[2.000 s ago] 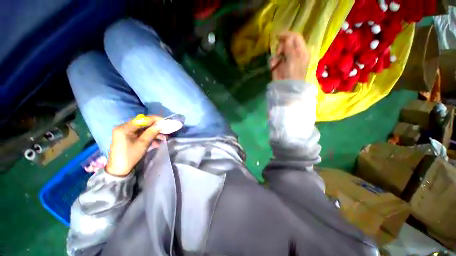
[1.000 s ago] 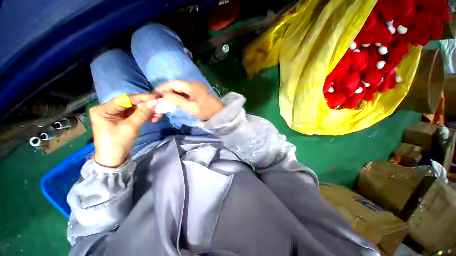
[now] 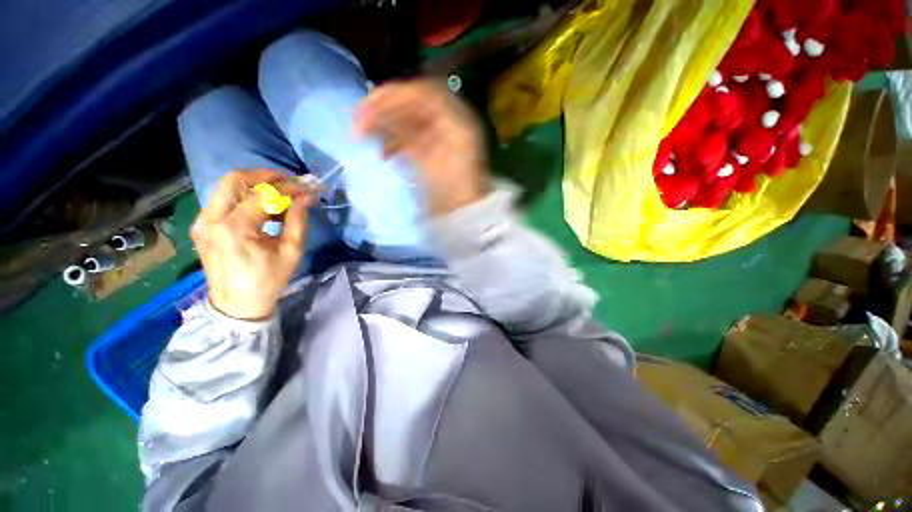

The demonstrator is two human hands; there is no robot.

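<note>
My left hand [image 3: 250,235] is above my lap at the left, fingers curled with the fingertips together. A yellow band [image 3: 271,198] is around one of its fingers. The plush piece is mostly hidden in the fingers, and only a small pale bit shows at the fingertips. A thin white thread [image 3: 332,174] runs from these fingertips towards the right hand. My right hand [image 3: 430,135] is raised over my right knee, blurred, with fingers bent. I cannot tell whether it holds the thread's end, and no needle can be made out.
A yellow sack [image 3: 610,150] with red plush pieces [image 3: 715,145] stands at the upper right. A blue basket [image 3: 125,375] is on the green floor at my left. Brown cartons [image 3: 790,375] lie at the right. The blue-covered table [image 3: 150,70] is at the upper left.
My right hand first came in from beside the yellow sack to the left hand's fingertips, then moved up and right, away from them. The white piece is now mostly hidden.
</note>
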